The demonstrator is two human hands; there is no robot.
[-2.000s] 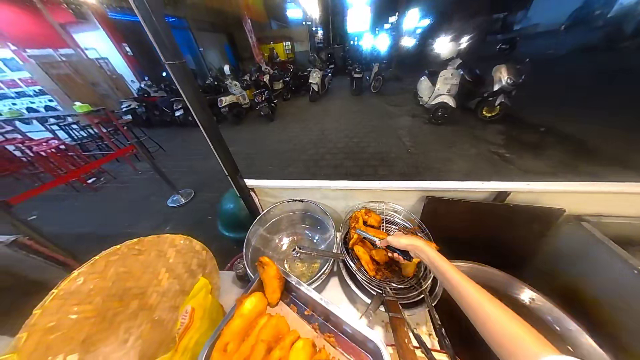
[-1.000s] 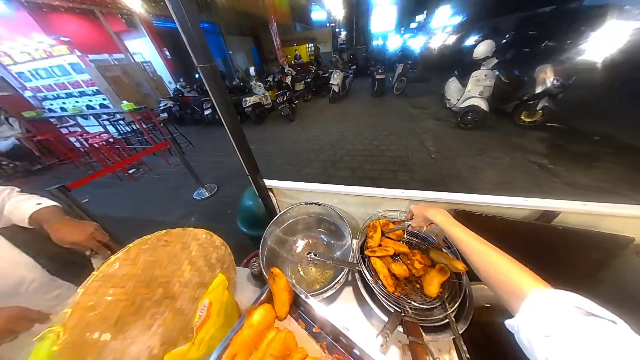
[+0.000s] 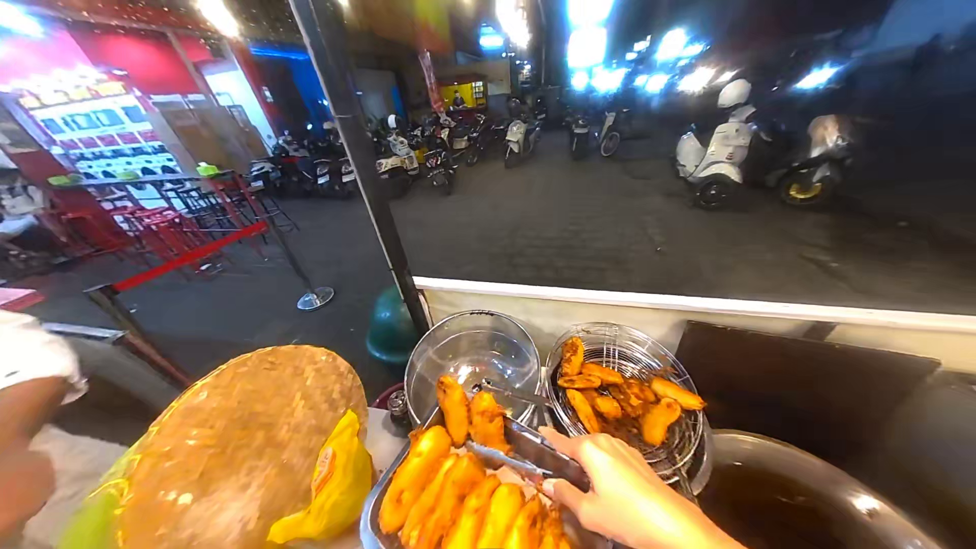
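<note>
My right hand [image 3: 610, 476] is shut on a pair of metal tongs [image 3: 512, 460], low over a metal tray [image 3: 371, 499]. The tongs' tips are at a golden fried fritter [image 3: 488, 419] near the tray's far end; whether they pinch it is hard to tell. Another fritter [image 3: 454, 408] stands beside it, and several more [image 3: 465, 496] lie side by side in the tray. Behind my hand, a round wire strainer basket [image 3: 610, 343] holds several browned fritters [image 3: 659, 419]. A clear bowl [image 3: 473, 335] with a metal utensil across its rim stands left of the basket. My left hand is out of view.
A large pan of dark oil [image 3: 793, 488] is at the right. A woven round tray [image 3: 252, 442] and a yellow plastic packet [image 3: 335, 480] lie left of the fritters. Another person's blurred arm [image 3: 27, 457] is at the left edge. A slanted post [image 3: 366, 168] rises beyond the counter.
My right hand has moved with the tongs from the wire basket to the tray. A further fritter now stands at the tray's far end. The other person's hands have shifted at the left.
</note>
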